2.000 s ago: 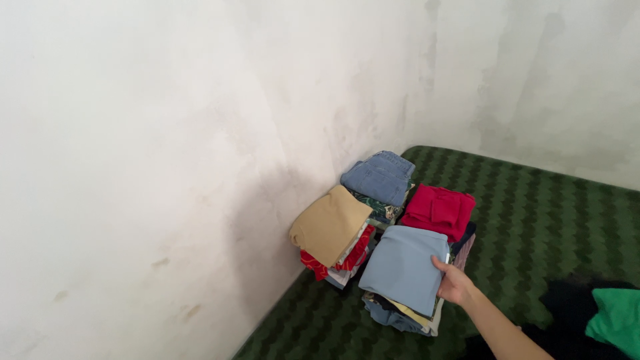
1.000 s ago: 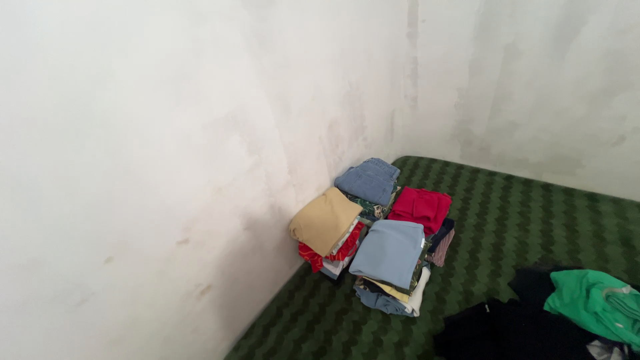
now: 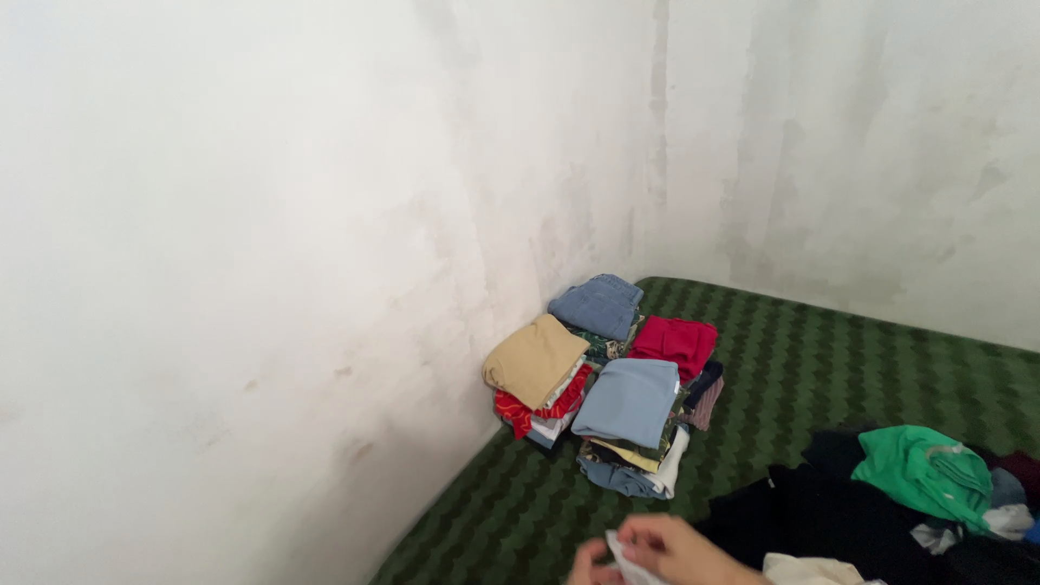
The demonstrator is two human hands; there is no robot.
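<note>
At the bottom edge, my left hand [image 3: 591, 564] and my right hand [image 3: 678, 548] are close together, both on a small piece of white cloth [image 3: 630, 562]. Just beyond them stands a stack topped with a folded light blue garment [image 3: 630, 400]. Left of it, a folded tan garment [image 3: 536, 357] tops another stack with red patterned cloth in it. Folded blue denim [image 3: 600, 302] and a folded red garment [image 3: 674, 345] lie on top of the two stacks behind. Most of the white cloth is cut off by the frame.
A loose heap with black clothing [image 3: 821, 520], a green garment [image 3: 926, 475] and cream cloth [image 3: 812, 570] lies at the lower right. The stacks rest on a green patterned mattress [image 3: 812, 357], against a stained white wall [image 3: 325, 244].
Two seconds ago a hand touched the light blue garment; one second ago no hand was in view. Now both hands are at the bottom edge with white cloth.
</note>
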